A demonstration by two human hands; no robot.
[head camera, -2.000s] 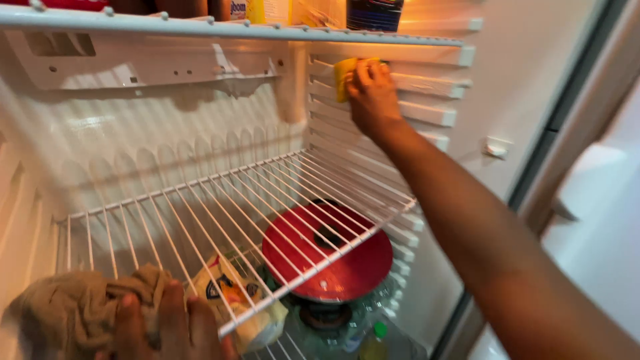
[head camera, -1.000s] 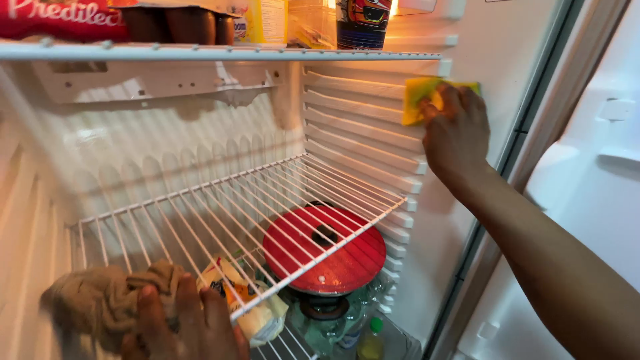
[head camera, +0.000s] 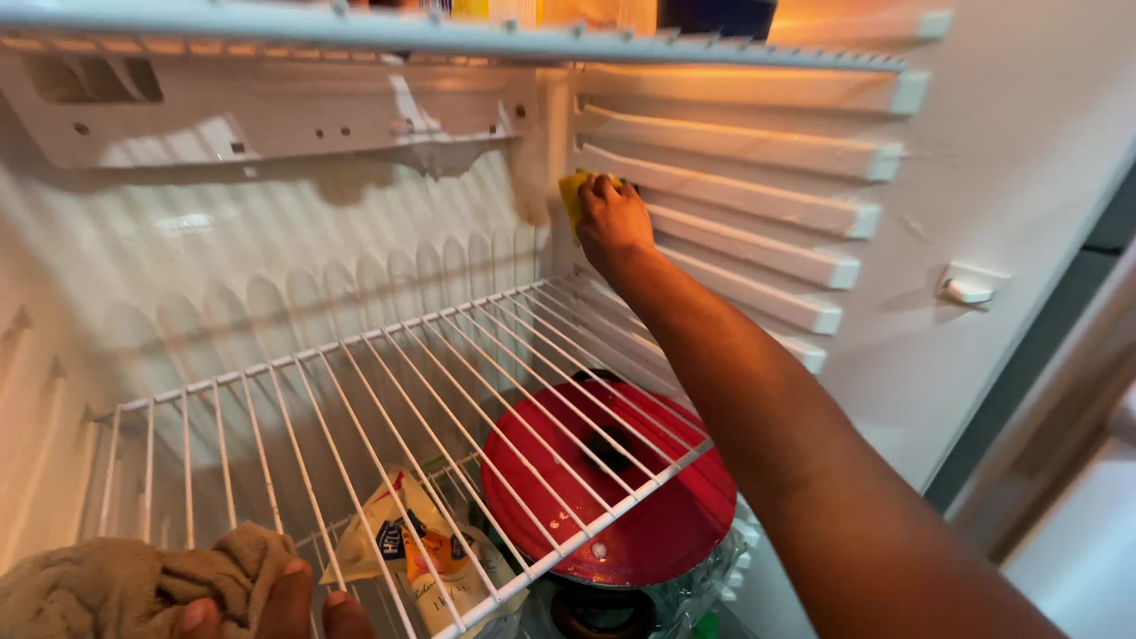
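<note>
Inside a refrigerator, my right hand (head camera: 614, 217) grips a yellow sponge (head camera: 573, 197) against the ribbed right wall (head camera: 745, 191), near the back corner. At the lower left my left hand (head camera: 284, 608) holds a bunched brown cloth (head camera: 133, 581) at the wire shelf (head camera: 532, 572). That white shelf sits tilted in the view. Beneath it are a pot with a red lid (head camera: 550, 497) and a black knob, and a printed plastic food bag (head camera: 444, 568).
An upper wire shelf (head camera: 426, 34) carries a dark blue container (head camera: 715, 16) and other items. A light switch (head camera: 969, 287) juts from the right wall near the front edge. The refrigerator door stands open at right.
My right hand with the sponge has moved from the front part of the right wall back toward the rear corner. My left hand stays at the shelf with the cloth.
</note>
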